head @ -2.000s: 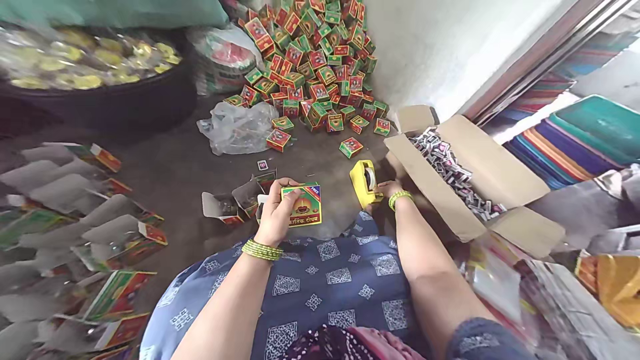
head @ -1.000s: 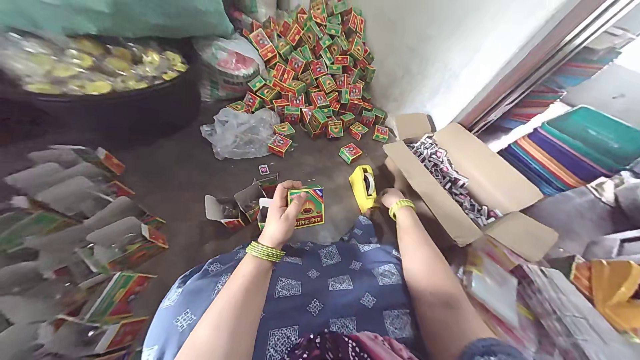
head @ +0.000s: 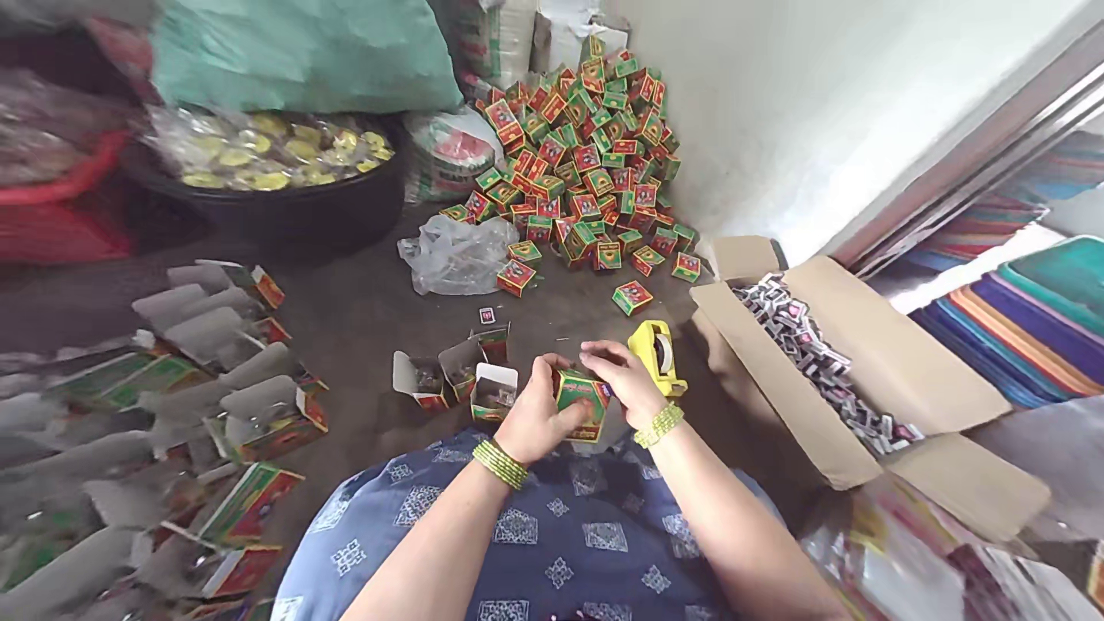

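My left hand [head: 545, 407] holds a small printed green and red carton [head: 583, 405] in front of my lap, thumb across its face. At the carton's upper right edge my right hand [head: 628, 378] rests with its fingers bent; whether they grip anything is hard to see. A yellow tape dispenser [head: 657, 355] with a roll of tape stands just beyond the right hand. Left of the left hand are several small open cartons [head: 431, 379] with dark contents, one with its white flap [head: 497, 376] up. A small matchbox-like item [head: 487, 316] lies behind them.
A cardboard box [head: 776, 379] of small packets stands right. Closed cartons [head: 595, 172] are heaped against the wall, a clear plastic bag [head: 457, 254] before them. Open cartons [head: 259, 414] crowd the left, below a black tub [head: 285, 207] of wrapped yellow items. Stacked coloured trays [head: 1026, 319] are far right.
My right hand has left the tape dispenser and moved left to the carton, which stays in my left hand. Another open carton with a white flap now shows beside my left hand.
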